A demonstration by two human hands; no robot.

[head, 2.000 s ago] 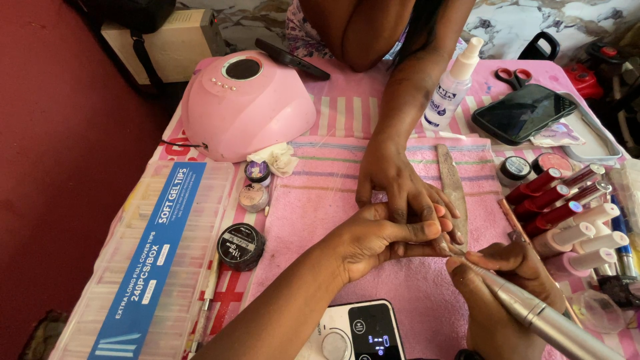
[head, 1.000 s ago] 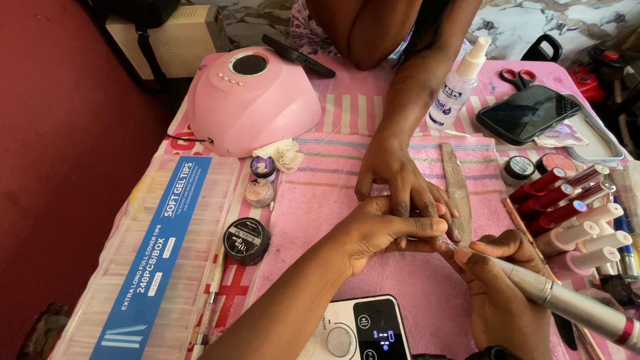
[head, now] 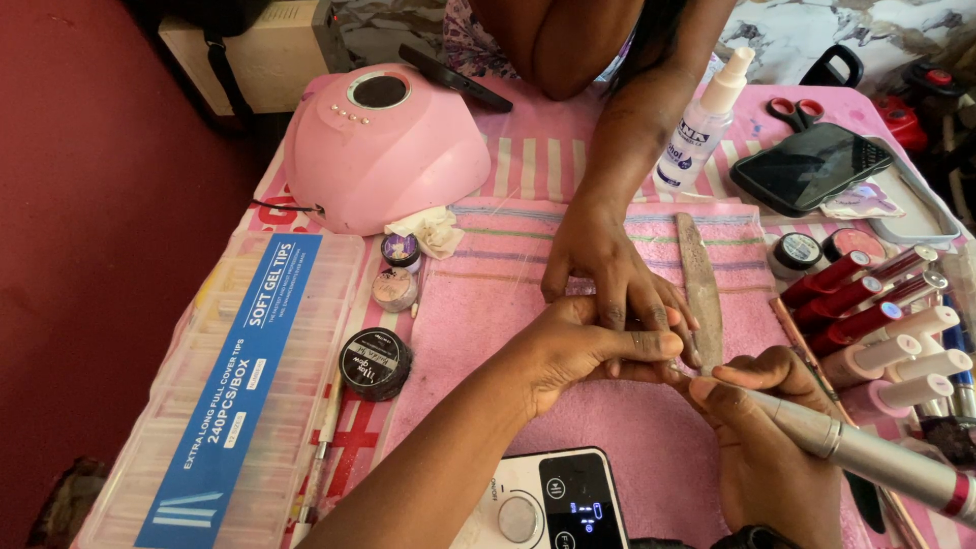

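Observation:
My left hand [head: 587, 347] holds the fingers of another person's hand [head: 610, 267] over a pink striped towel [head: 488, 320]. In my right hand [head: 770, 435] is a silver electric nail drill handpiece [head: 823, 435], gripped near its front, its thin bit at a fingertip of that hand. Whether the bit touches the nail, I cannot tell. A worn nail file [head: 698, 282] lies on the towel just right of the other person's fingers. Below my hands, the drill's control unit [head: 545, 503] shows a lit display, partly cut off by the frame's lower edge.
A pink nail lamp [head: 389, 152] and a case of soft gel tips [head: 206, 396] stand left, with small jars [head: 374, 362] between case and towel. A spray bottle [head: 698, 130], phone [head: 808, 168], scissors [head: 794, 113] and polish bottles [head: 846, 290] are at the right.
My hands keep hold of the other person's fingers and the handpiece throughout. The handpiece has shifted slightly in angle; nothing has been let go.

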